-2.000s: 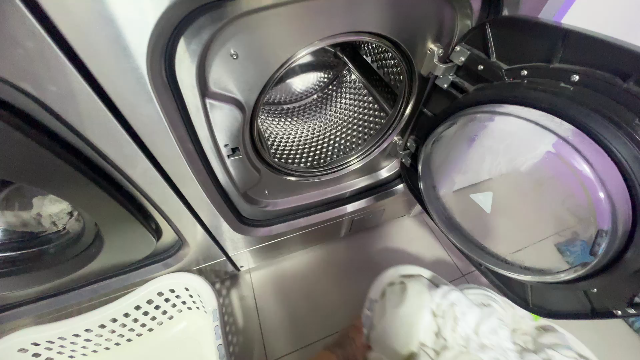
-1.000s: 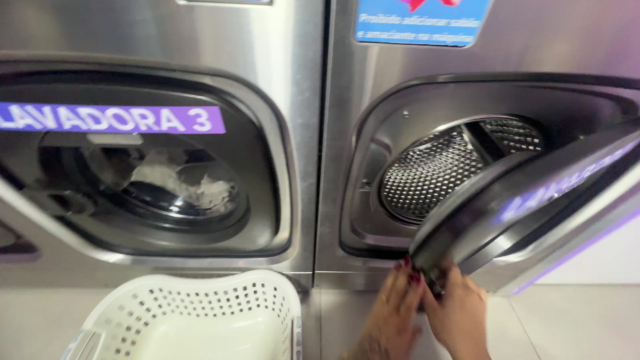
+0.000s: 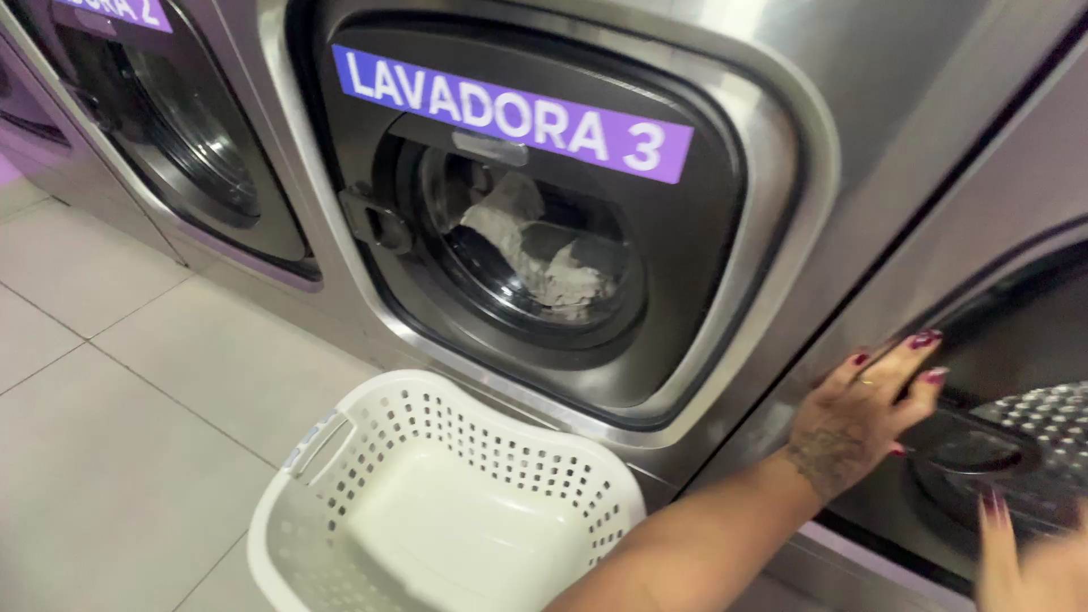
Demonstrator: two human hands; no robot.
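Note:
My left hand (image 3: 858, 416), with dark red nails, a ring and a tattoo, lies with spread fingers on the left edge of the right washing machine's door (image 3: 960, 374), above its oval handle (image 3: 977, 450). Blurred at the bottom right corner, my right hand (image 3: 1020, 561) is beside the lower part of that door, and most of it is cut off. The door appears closed or nearly so, with a perforated drum (image 3: 1050, 408) behind it. A white plastic laundry basket (image 3: 629, 484) with nothing in it stands on the floor left of my left arm.
Behind the basket is a washing machine with a closed door (image 3: 680, 280), a purple label reading LAVADORA 3, and white laundry (image 3: 535, 246) behind its glass. Another front-loading washing machine (image 3: 170, 127) stands further left. Pale floor tiles (image 3: 153, 425) extend at the left.
The right machine's door, wide open two seconds ago and partly open one second ago, has swung towards its frame. My left hand has moved onto the door's edge. The view has turned left.

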